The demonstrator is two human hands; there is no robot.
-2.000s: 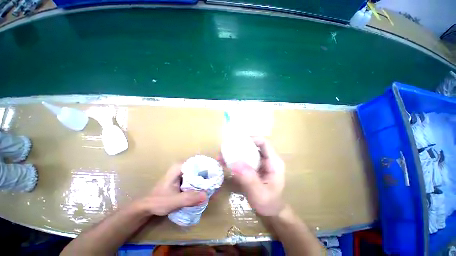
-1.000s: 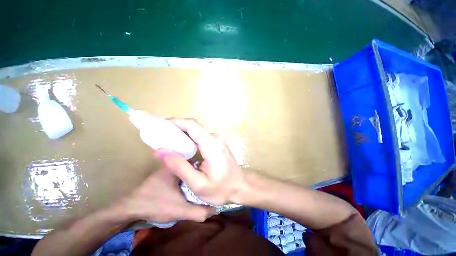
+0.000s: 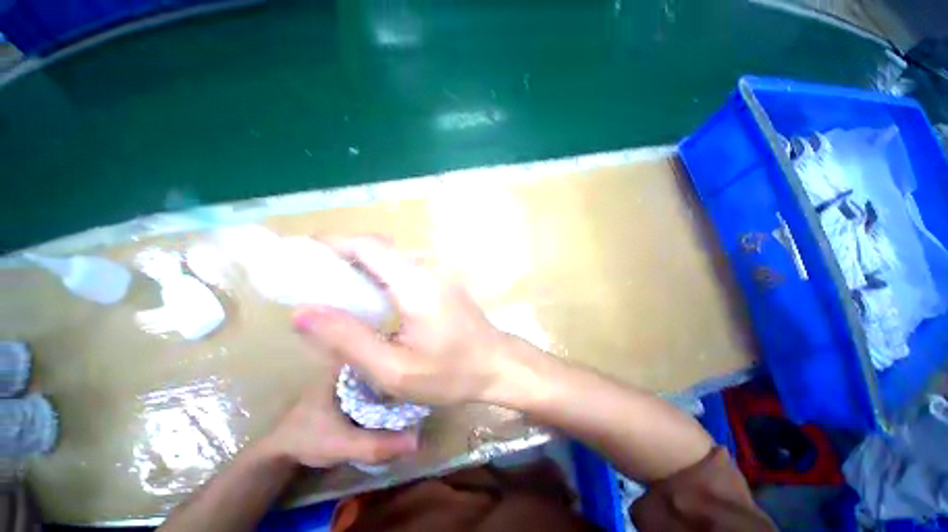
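Observation:
My right hand (image 3: 416,333) holds a white squeeze bottle (image 3: 312,275) that lies nearly level and points to the left. The bottle's front end is blurred, with a faint teal tip at the upper left. My left hand (image 3: 317,426) is shut on a pale fabric piece (image 3: 376,407) below my right hand. The piece's gathered white rim faces up, and its opening is hidden by my right hand. Most of its body is hidden by my left hand.
Two spare squeeze bottles lie at left, one with a long spout (image 3: 96,278) and one nearer (image 3: 192,310). Set-aside pieces (image 3: 26,424) lie at the far left. A blue crate (image 3: 774,260) with pieces stands at right. The green belt (image 3: 270,104) runs behind the tan bench.
Since two seconds ago my right hand has moved left over the fabric piece, and the bottle has swung from upright to pointing left. Since one second ago the gathered rim has come into view.

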